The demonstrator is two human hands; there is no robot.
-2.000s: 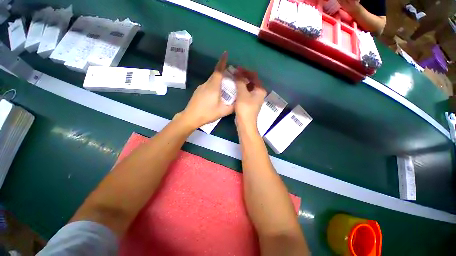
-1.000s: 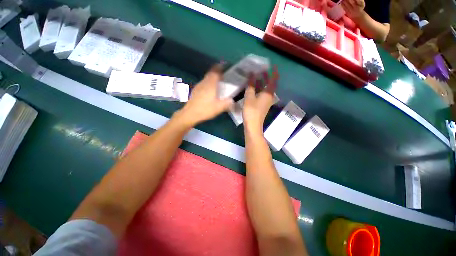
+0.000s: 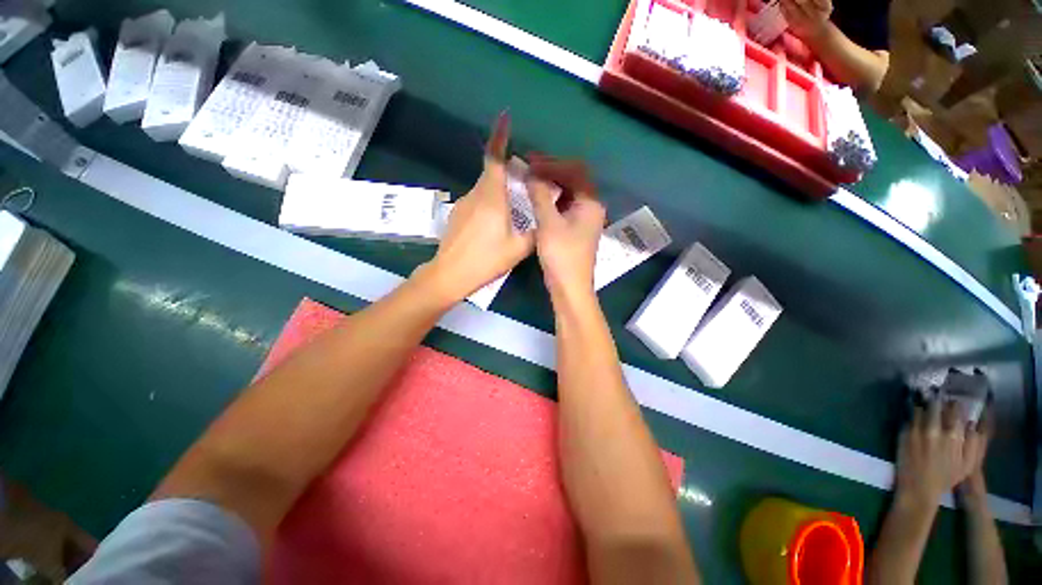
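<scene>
A small white carton [image 3: 520, 206] with a barcode is held upright between my hands over the dark green conveyor belt [image 3: 503, 80]. My left hand [image 3: 486, 223] grips its left side, index finger pointing up. My right hand [image 3: 568, 217] is at its right side and top, fingers blurred. The carton's top end is mostly hidden by my fingers. An open carton [image 3: 366, 209] lies just left of my left hand. Three closed cartons [image 3: 680, 299] lie to the right of my hands, the nearest partly hidden by my right hand.
Several cartons with ragged open flaps [image 3: 291, 114] lie upper left. A pink-red foam mat [image 3: 434, 469] is under my forearms, near the white guide rail [image 3: 708, 417]. A yellow and orange-red round object [image 3: 800, 546], another person's hands [image 3: 943, 451] and a red tray [image 3: 731, 114] are at right.
The belt cartons have shifted right. The carton between my hands, tilted a second ago, now stands upright with both hands closed around it. Another person's hands have appeared at the right over a carton.
</scene>
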